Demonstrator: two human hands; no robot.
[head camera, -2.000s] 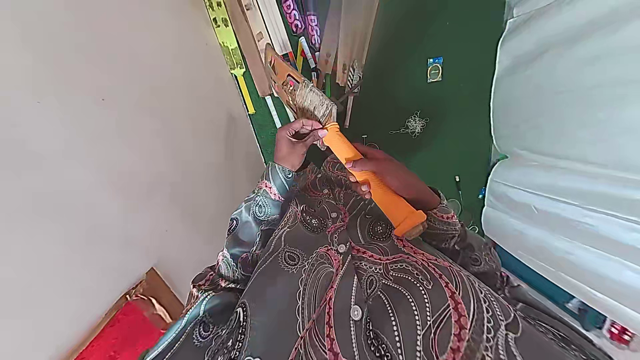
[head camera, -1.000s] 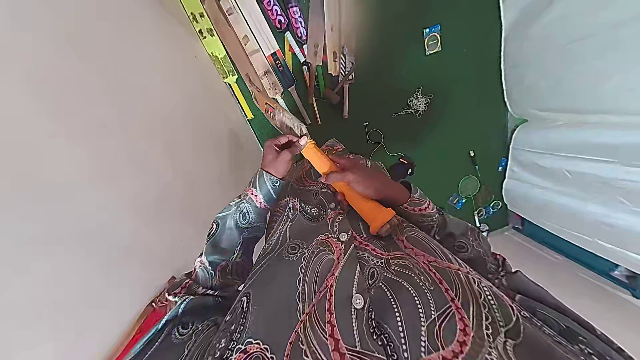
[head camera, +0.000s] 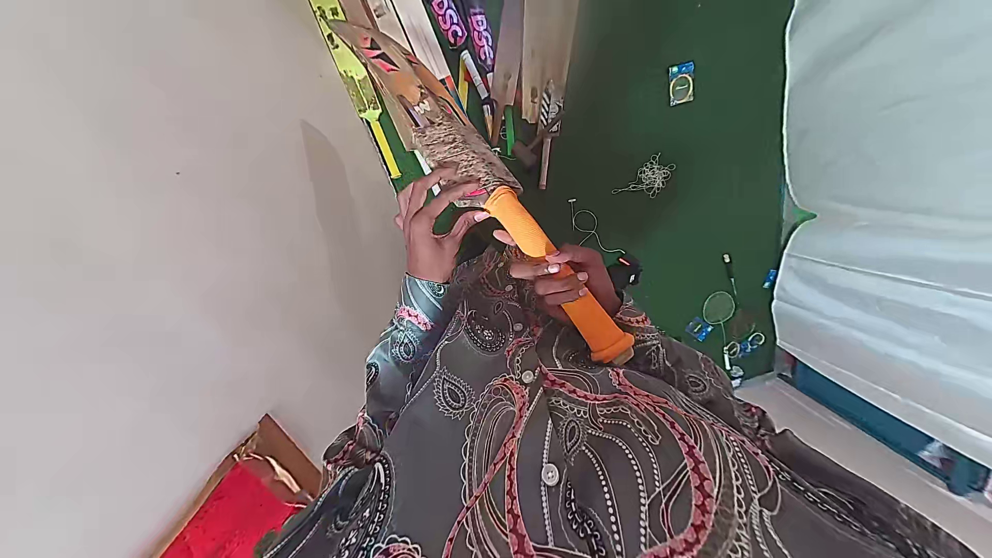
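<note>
A worn cricket bat (head camera: 434, 93) slants across the view, its handle toward my body and its blade pointing up and left. My right hand (head camera: 570, 279) is wrapped around the orange rubber grip (head camera: 527, 225) on the handle. At the shoulder of the bat, where the grip's upper end meets the blade, my left hand (head camera: 438, 225) has its fingers spread against the edge. Frayed, rough material (head camera: 461, 151) covers the lower blade by the shoulder. Whether the left fingers pinch the grip's rim is not clear.
Several cricket bats (head camera: 550, 46) lie on the green floor beyond, one of them yellow-green (head camera: 353, 89). Tangled string (head camera: 651, 177), a packet (head camera: 681, 84) and a badminton racket (head camera: 719, 308) lie to the right. A wall (head camera: 194, 194) is at left, white sheeting (head camera: 883, 194) at right.
The bat's blade has come up into fuller view since one second ago. My left hand's fingers, bunched at the top of the grip before, are now spread along the shoulder.
</note>
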